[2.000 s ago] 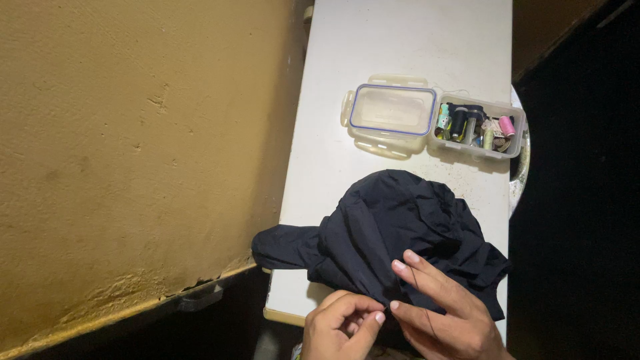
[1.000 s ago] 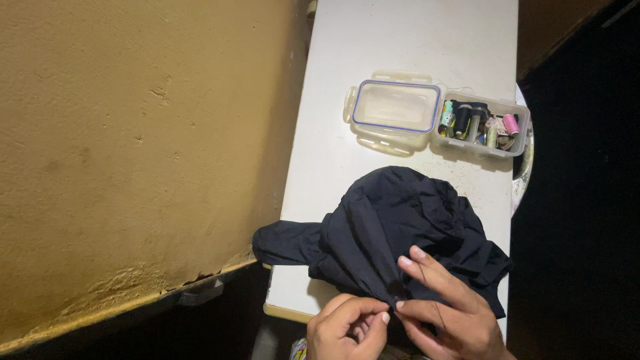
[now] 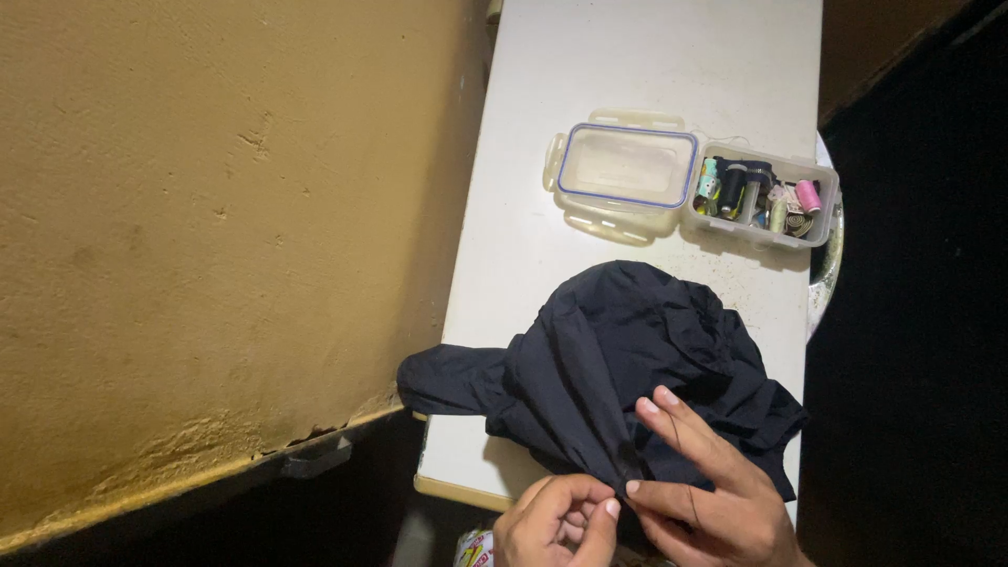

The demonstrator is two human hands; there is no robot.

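Note:
A dark navy garment (image 3: 622, 346) lies bunched at the near end of the white table, one narrow part reaching left toward the wall. At its near edge my left hand (image 3: 559, 520) pinches between thumb and forefinger; what exactly is in the pinch is too small to tell. Close beside it, my right hand (image 3: 709, 488) holds the garment's edge between thumb and forefinger, its other two visible fingers raised over the cloth. A dark thread runs across the fingers of my right hand. No needle can be made out.
A clear plastic box (image 3: 756, 236) with thread spools, one a pink spool (image 3: 808, 196), stands at the table's right edge. Its lid (image 3: 626, 165) with a blue seal lies left of it. A yellowish wall (image 3: 220, 236) borders the left side of the white table (image 3: 654, 63).

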